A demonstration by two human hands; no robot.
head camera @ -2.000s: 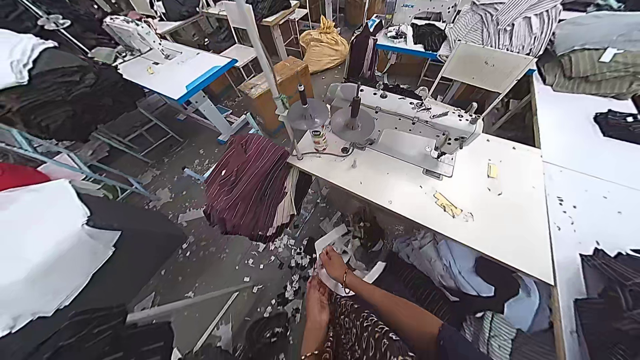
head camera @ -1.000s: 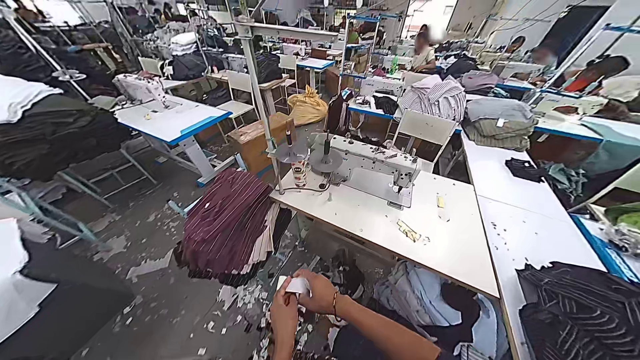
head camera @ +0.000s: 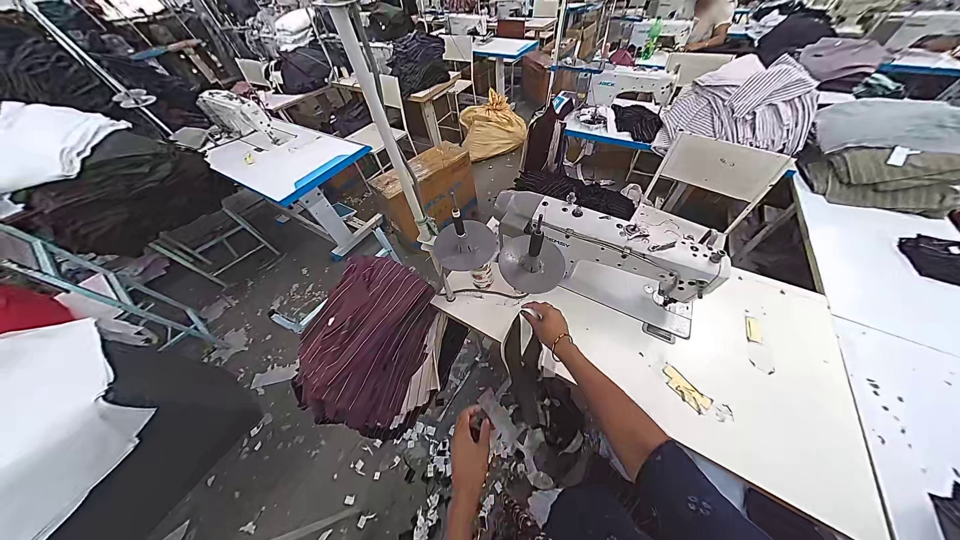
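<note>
My right hand [head camera: 547, 326] is raised at the near edge of the white sewing table [head camera: 780, 412], its fingers closed on a strip of fabric [head camera: 517, 356] that hangs down. Below and to its left is my left hand [head camera: 471, 442], thumb and fingers curled close together; whether it grips something small is unclear. An industrial sewing machine [head camera: 619, 240] stands on the table beyond my right hand, with two round thread stands [head camera: 532, 264] beside it. Striped maroon fabric pieces [head camera: 367, 345] hang in a stack left of my hands.
Yellow scraps [head camera: 686, 388] lie on the table. Fabric scraps litter the floor [head camera: 300, 465]. A cardboard box [head camera: 431, 187] and a yellow sack [head camera: 491, 127] stand behind. Another sewing table [head camera: 285, 161] is at left, a chair [head camera: 720, 165] behind the machine. A person [head camera: 709, 26] is in the background.
My hands, together around a white piece one second ago, are now apart. The right hand has risen to the table edge with a strip; the left is lower. The view has tilted down.
</note>
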